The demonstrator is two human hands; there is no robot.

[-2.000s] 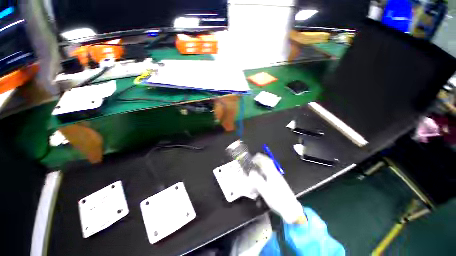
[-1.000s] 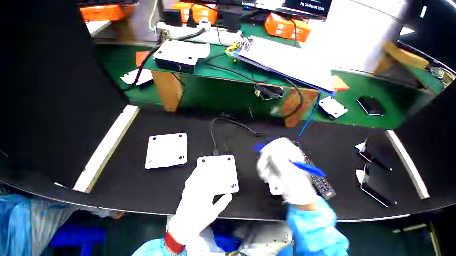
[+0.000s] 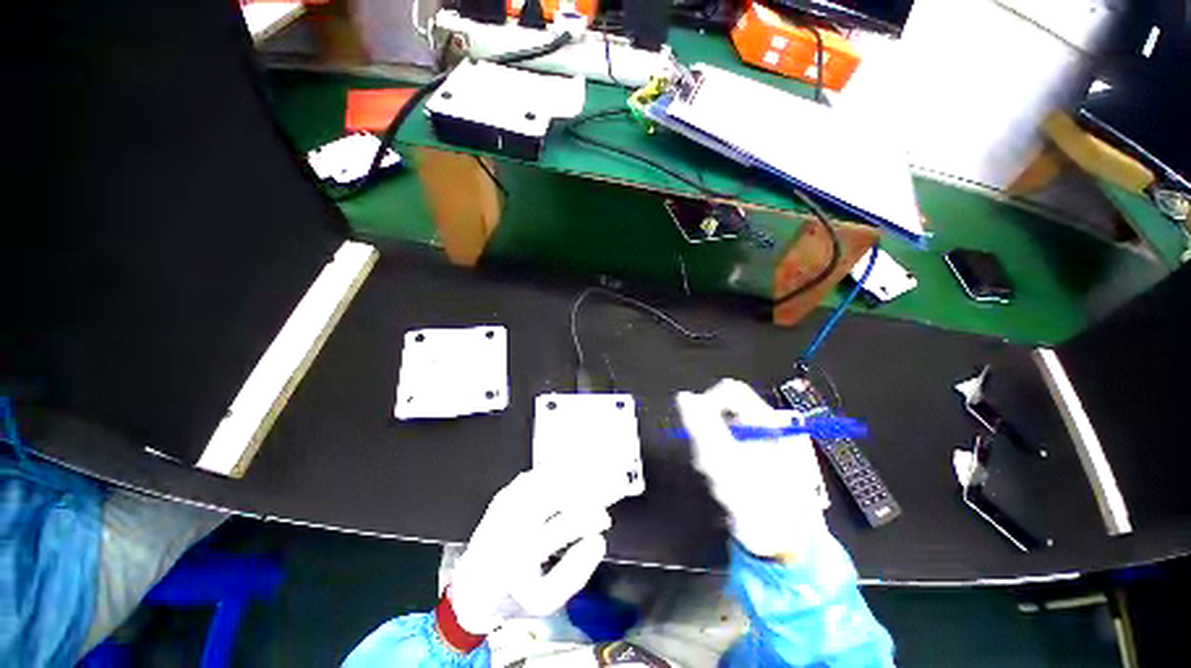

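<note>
A white set-top box point(image 3: 588, 437) lies flat on the black mat, with a thin cable point(image 3: 577, 333) at its rear edge. My gloved left hand point(image 3: 529, 548) is at its lower left edge, with fingers overlapping it; whether they grip it is unclear. Another white set-top box point(image 3: 452, 372) lies to the left. My gloved right hand point(image 3: 760, 463) is shut on a blue pen point(image 3: 829, 427), held roughly level above the mat. A black remote control point(image 3: 856, 467) lies just right of that hand. Anything under the right hand is hidden.
Two black boxes point(image 3: 1006, 502) with white tabs lie at the right. Black partitions with pale strips point(image 3: 290, 359) stand on both sides. Behind, the green shelf on wooden legs point(image 3: 457, 209) holds a white-topped box point(image 3: 507, 98) and a clipboard point(image 3: 803, 137). A blue cord point(image 3: 842, 307) hangs down.
Since one second ago, my left hand has drawn back slightly towards me from the middle box. My right hand still holds the pen, and the white unit seen beneath it before is now hidden.
</note>
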